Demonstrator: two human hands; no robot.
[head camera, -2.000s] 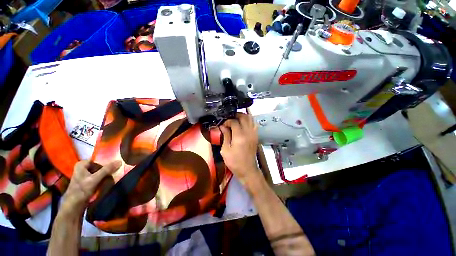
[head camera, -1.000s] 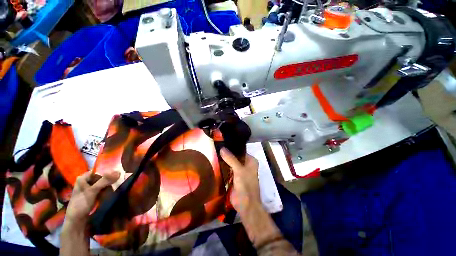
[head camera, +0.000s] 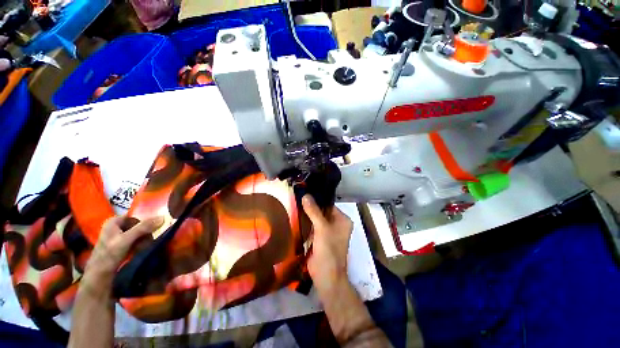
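A bag body with orange, pink and brown waves lies on the white tabletop, its upper right edge under the sewing machine's presser foot. A black webbing strap crosses the print diagonally. My left hand grips the bag's left edge, thumb on top of the print. My right hand holds the bag's right edge just below the needle area, thumb on black material bunched there. The fingers under the fabric are hidden on both hands.
The white-grey machine head stands over the work. A second printed bag with an orange flap lies at the left. A small printed card lies between the bags. Blue bins stand behind. A green roll is on the machine's lower right.
Since two seconds ago, my right hand has moved down from the presser foot to the bag's right edge, and black material now bunches beside the needle. My left hand keeps its hold.
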